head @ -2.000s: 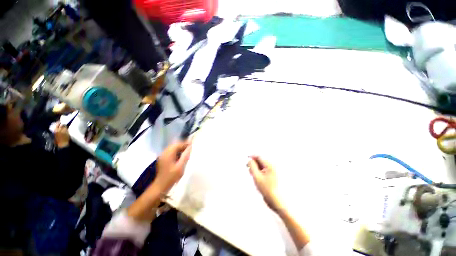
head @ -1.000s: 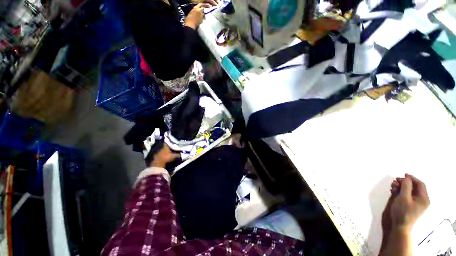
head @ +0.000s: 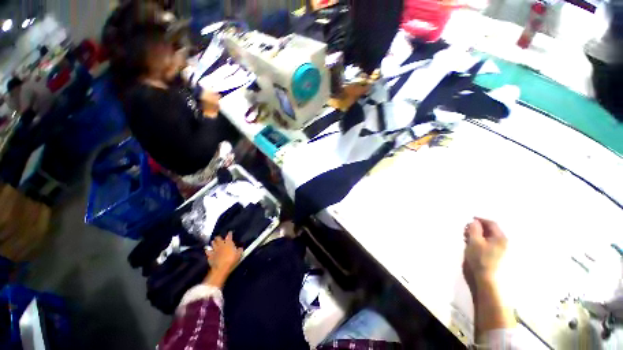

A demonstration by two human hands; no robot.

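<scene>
My left hand (head: pixel 224 257) lies on dark navy cloth at the front edge of a pale-rimmed bin (head: pixel 270 229) beside the table. Its fingers are spread; whether they grip any cloth cannot be told. The bin holds dark cloth (head: pixel 239 222) and white pieces (head: pixel 220 202). Dark cloth (head: pixel 179 277) also hangs over its near left side. My right hand (head: pixel 485 240) is over the white sewing table (head: pixel 410 225), its fingers curled together; no held thing can be made out. A navy panel (head: pixel 328 189) hangs at the table's left corner.
A person in black (head: pixel 167 123) sits at a neighbouring sewing machine (head: pixel 290 75). A blue crate (head: pixel 126 195) stands on the floor. Tangled navy and white pieces (head: pixel 437 96) lie at the table's far left. Blurred machine parts (head: pixel 580 318) show at lower right.
The view first swung left and down to the bin, then partly back up. My left hand left the table edge for the bin. More dark cloth now lies around it. My right hand stays over the table.
</scene>
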